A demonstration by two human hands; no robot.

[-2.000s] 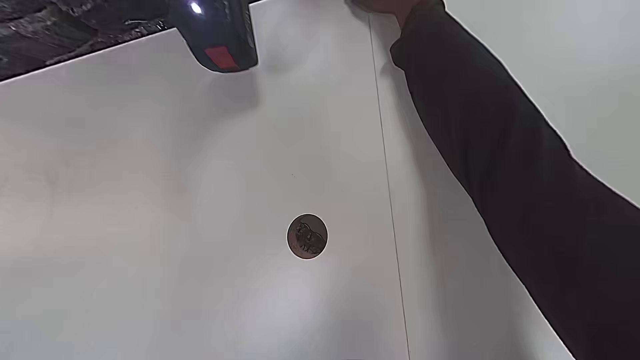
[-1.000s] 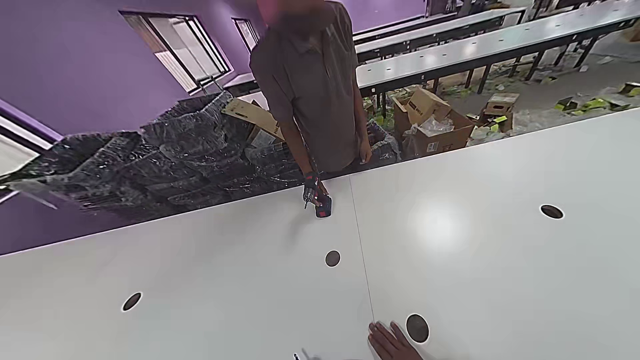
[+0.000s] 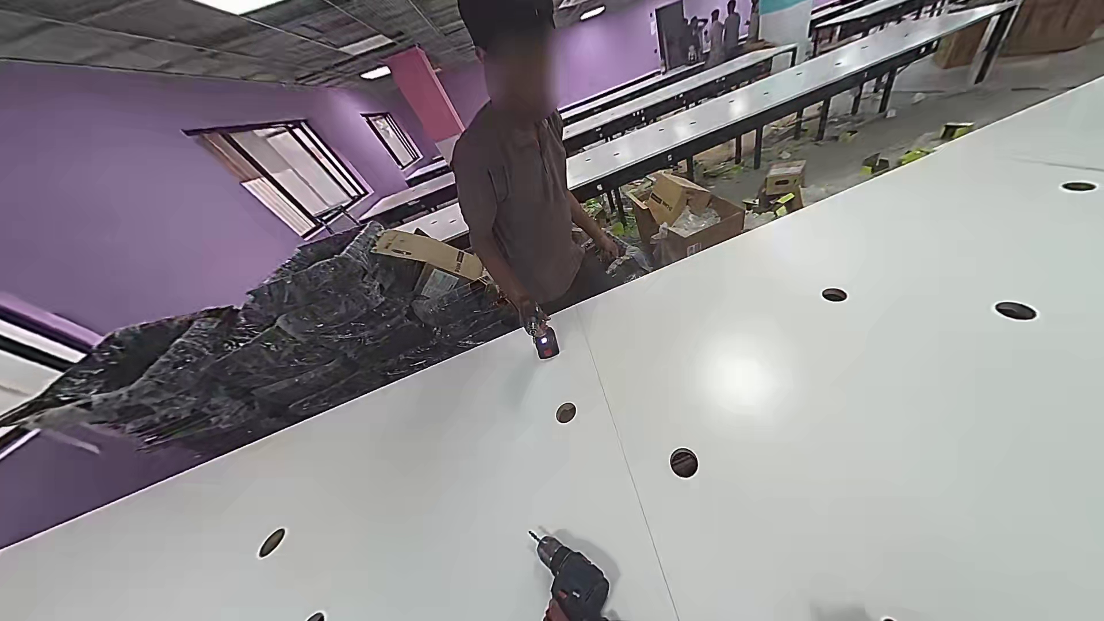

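Neither of my hands shows in the head view. A cordless drill with a bit in its chuck lies on the white tabletop at the bottom middle, left of a thin seam; its handle is cut off by the frame's lower edge. Across the table stands a person in a dark shirt, one hand on a second power tool with a small light on, at the far edge. Round holes pierce the top, among them one by the seam and one nearer the person.
Plastic-wrapped bundles are piled beyond the far edge at left. An open cardboard box stands on the floor behind the table, with scattered packaging around. Long white tables run in rows farther back, and more people stand in the distance.
The view has swung up and widened to take in the room. A hand flat on the tabletop one second ago is out of view now. The drill in front now shows more fully.
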